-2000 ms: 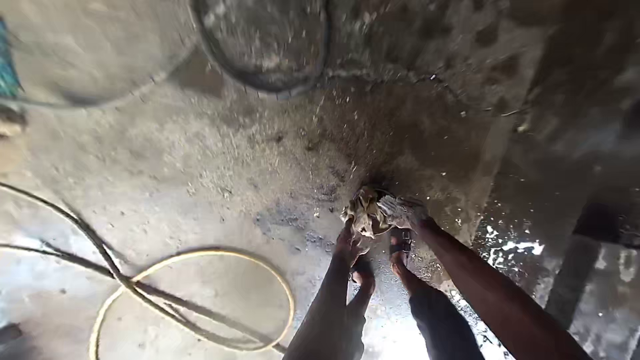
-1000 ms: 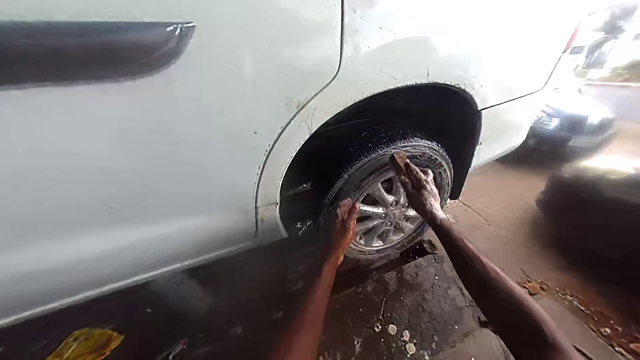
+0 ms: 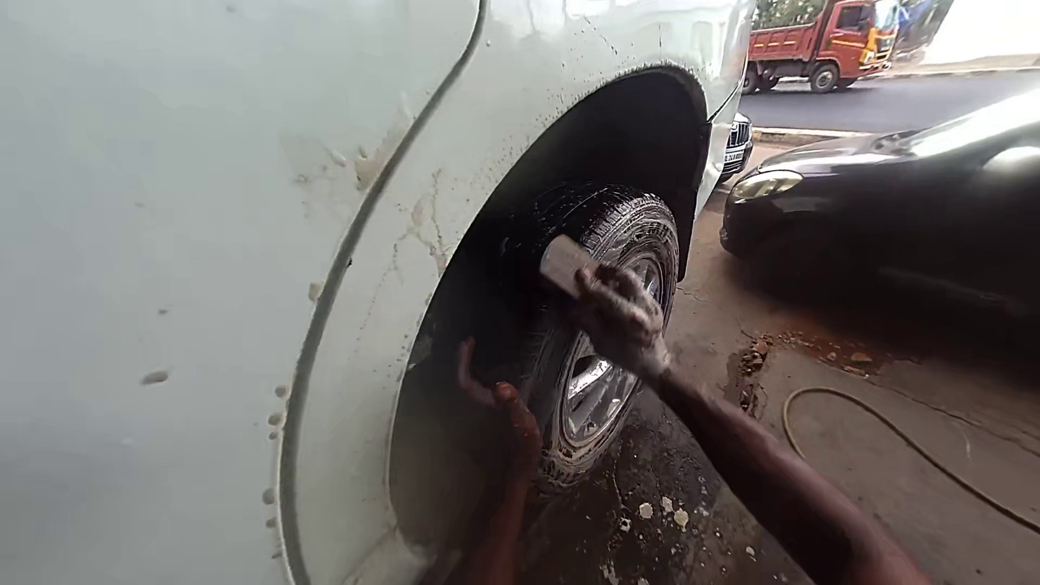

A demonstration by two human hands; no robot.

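My right hand (image 3: 621, 313), wet with suds, grips a pale block-like scrubber (image 3: 566, 265) at the tread of a car's tyre (image 3: 630, 223). The exact kind of scrubber cannot be told. My left hand (image 3: 505, 396) is inside the wheel arch beside the tyre's inner edge, fingers apart, with nothing seen in it. Foam marks the tyre's sidewall, and the silver alloy rim (image 3: 597, 394) faces right, partly behind my right hand and forearm. The white car's body panel (image 3: 203, 244) carries dirt spots along the arch and the panel seam.
A dark car (image 3: 877, 211) stands to the right. A hose (image 3: 902, 439) curves over the ground at the lower right. Broken paving (image 3: 756, 366) lies between the wheel and the dark car. A red truck (image 3: 821, 41) is on the road behind.
The view has swung from the wet floor up to the car and closer to its wheel. My right hand has moved to the tread, where the pale scrubber now shows; my left hand is inside the arch.
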